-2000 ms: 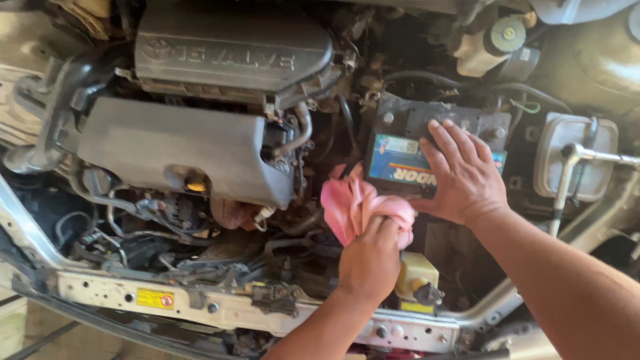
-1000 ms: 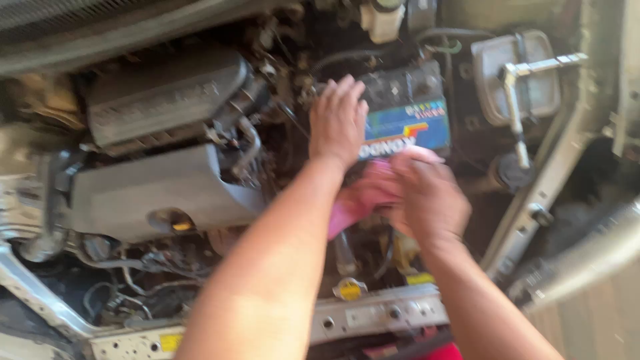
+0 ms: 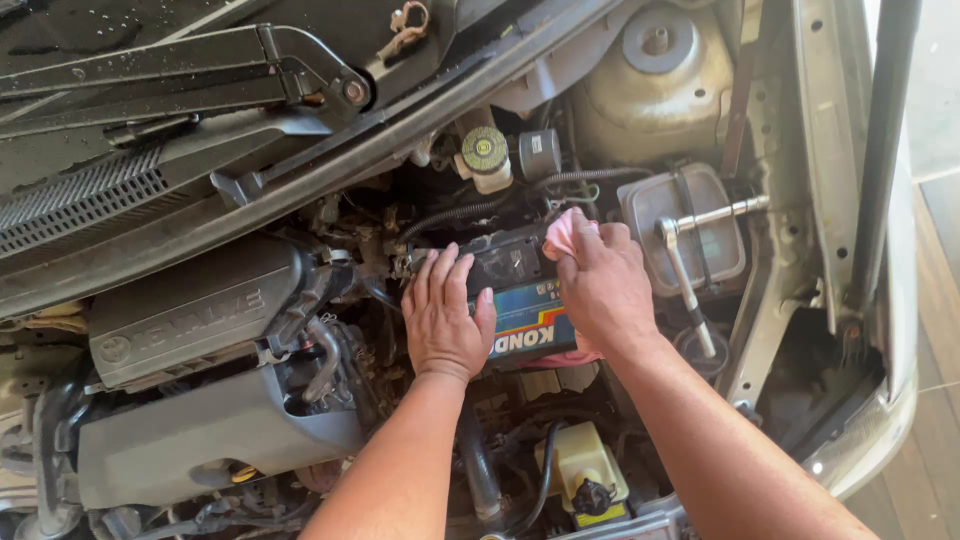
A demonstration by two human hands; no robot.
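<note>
A car battery [image 3: 525,307] with a black top and a blue label sits in the engine bay. My left hand [image 3: 448,315] rests with its fingers spread on the battery's left end and holds nothing. At the battery's right end, my right hand [image 3: 607,281] grips a pink cloth [image 3: 562,234] and presses it on the top near the back corner. Part of the cloth also shows below my right hand, along the battery's front side. The palm and most of the right fingertips are hidden.
A ratchet wrench with an extension [image 3: 684,281] lies across a lidded clear plastic container [image 3: 645,217] right of the battery. Behind are a brake fluid reservoir [image 3: 484,154] and a strut tower [image 3: 652,97]. Engine covers [image 3: 202,442] lie left, a yellowed reservoir [image 3: 581,457] in front, a prop rod [image 3: 885,150] far right.
My right hand has moved with the pink cloth from the battery's front side to its top near the back right corner. My left hand stays at the left end. The view has shifted.
</note>
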